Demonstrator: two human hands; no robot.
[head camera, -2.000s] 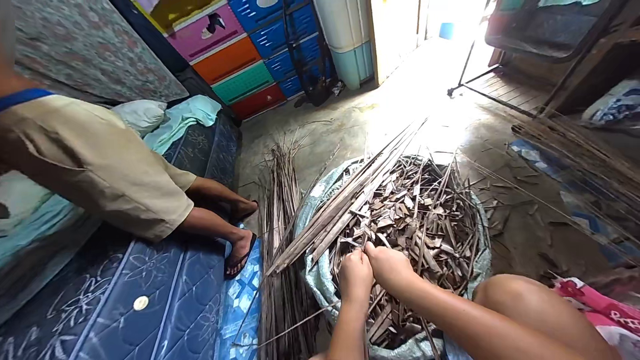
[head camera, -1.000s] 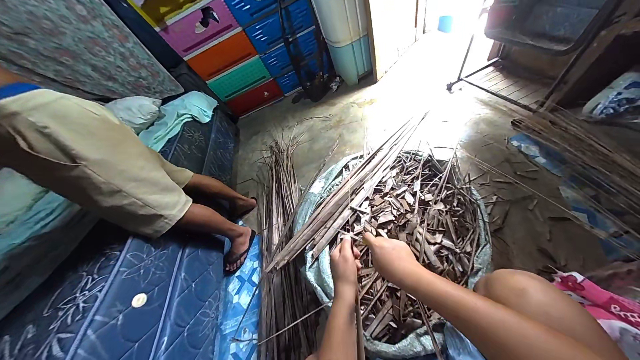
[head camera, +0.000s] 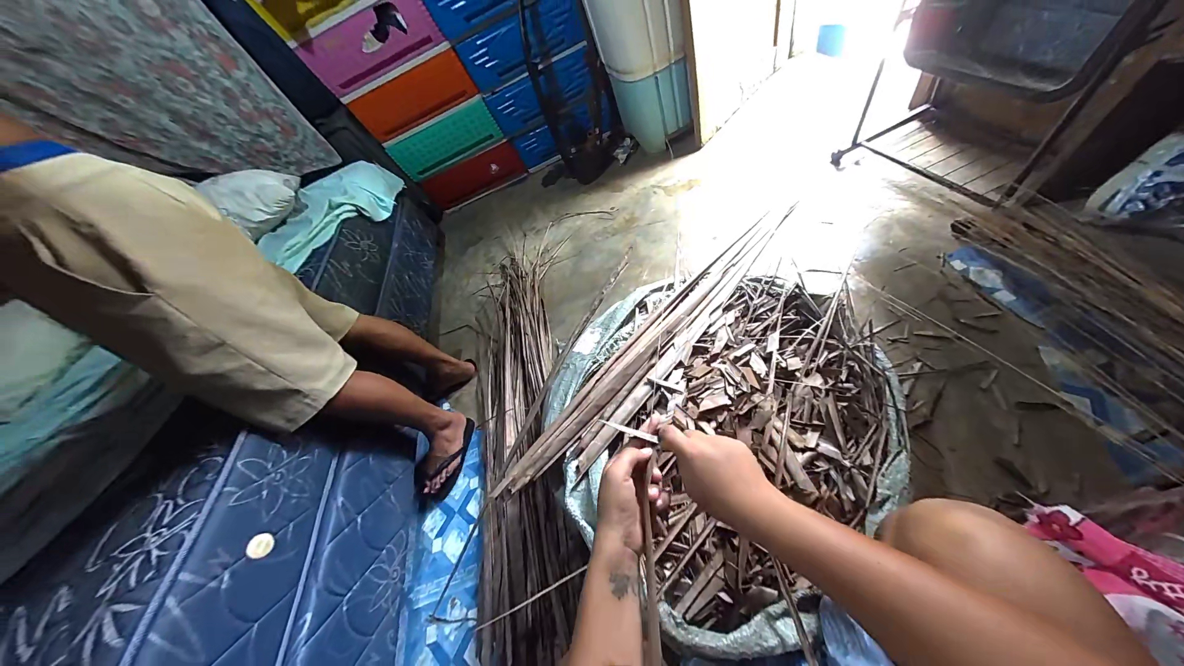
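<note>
Over an open woven sack full of dry leaf scraps, my two hands are close together. My left hand is closed around a long dry leaf strip that hangs down along the forearm. My right hand grips a small blade-like piece near the strip's upper end; whether it is a knife is not clear. Long dry leaf strips lie slanting across the sack's left rim, just beyond my hands.
A bundle of dry leaf stalks stands left of the sack. A person in shorts and flip-flops stands beside a blue mattress. More stalks lie at right near a metal-framed stand. Coloured drawers are at the back.
My hands, a little apart one second ago, are now close together at the upper end of the strip. The other person's feet have stayed in place.
</note>
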